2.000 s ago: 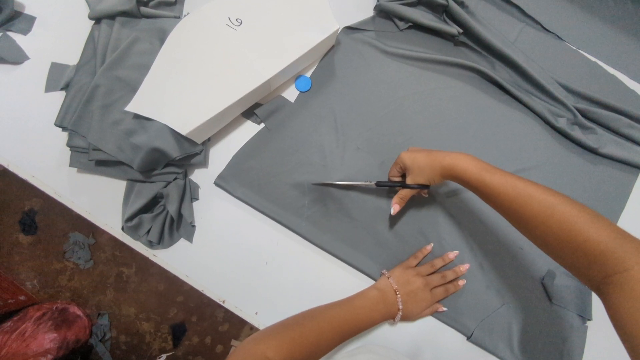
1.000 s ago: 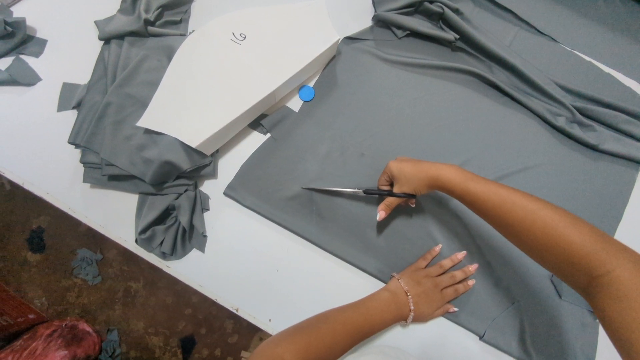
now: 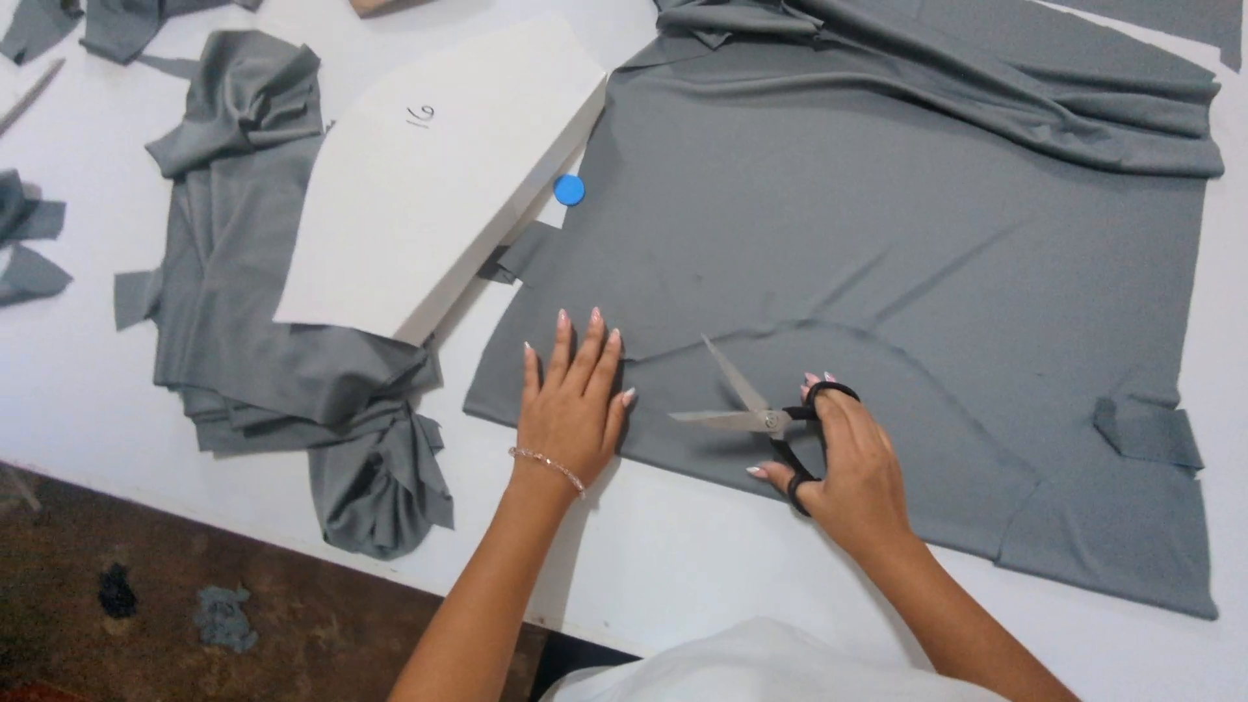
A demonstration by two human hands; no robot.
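Observation:
A large sheet of grey fabric (image 3: pixel 877 244) lies over the white table. My left hand (image 3: pixel 573 400) rests flat on its lower left part, fingers spread, holding nothing. In my right hand (image 3: pixel 853 458) is a pair of scissors (image 3: pixel 746 414) with black handles; their blades stand apart above the fabric near its lower edge and point toward my left hand. A curved crease or line runs across the cloth past the blades. Along the fabric's left edge lies a blue disc (image 3: pixel 568 189), beside a small grey tab of cloth (image 3: pixel 531 253).
A white pattern piece (image 3: pixel 448 175) with handwriting lies left of the fabric, partly over a heap of folded grey cloth (image 3: pixel 244 283). Grey scraps (image 3: pixel 31 273) lie at the far left. The table edge (image 3: pixel 244 538) runs along the lower left, with lint clumps (image 3: pixel 225 617) on the brown floor.
My left hand has moved left along the fabric to near its left corner. My right hand has moved down toward the lower edge, and the scissors have gone from closed to spread blades.

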